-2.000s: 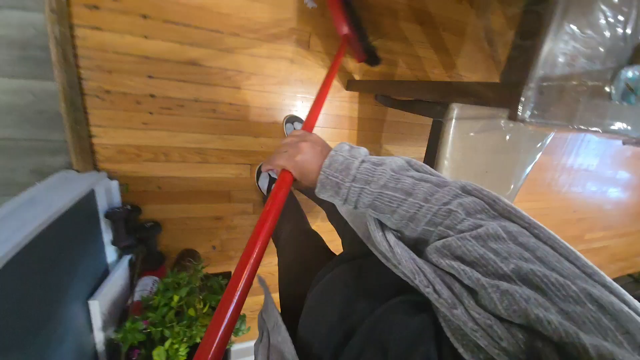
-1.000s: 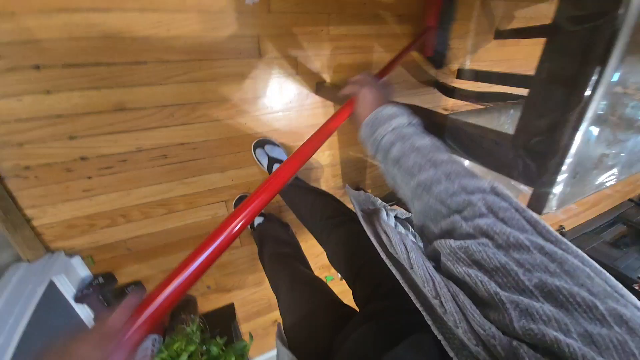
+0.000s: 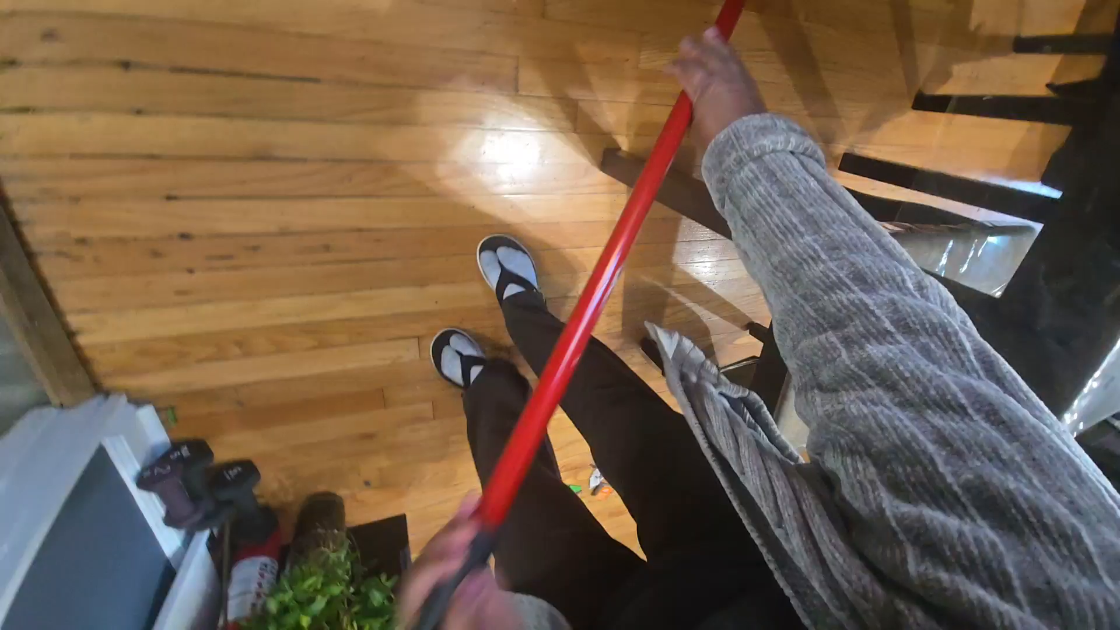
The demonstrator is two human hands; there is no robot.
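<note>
A long red broom handle (image 3: pixel 604 280) runs slantwise from the bottom middle to the top right of the head view. Around its upper part my right hand (image 3: pixel 717 83) is closed, below a grey ribbed sleeve. At the lower end, where the handle turns black, my left hand (image 3: pixel 459 569) grips it, somewhat blurred. The broom's head lies out of view beyond the top edge. Beneath the handle are my feet in socks and black thong sandals (image 3: pixel 507 267), on the wooden floor (image 3: pixel 262 219).
Dark wooden chair parts (image 3: pixel 989 188) stand at the right. Dumbbells (image 3: pixel 179 481), a leafy green plant (image 3: pixel 324 595) and a white-framed panel (image 3: pixel 144 437) are at the lower left. Small bits of debris (image 3: pixel 598 481) lie on the floor near my legs. A wooden threshold strip (image 3: pixel 39 324) edges the floor at left.
Two seconds ago only my right hand showed on the handle; now my left hand grips its lower end too. The red broom head has passed out of view at the top.
</note>
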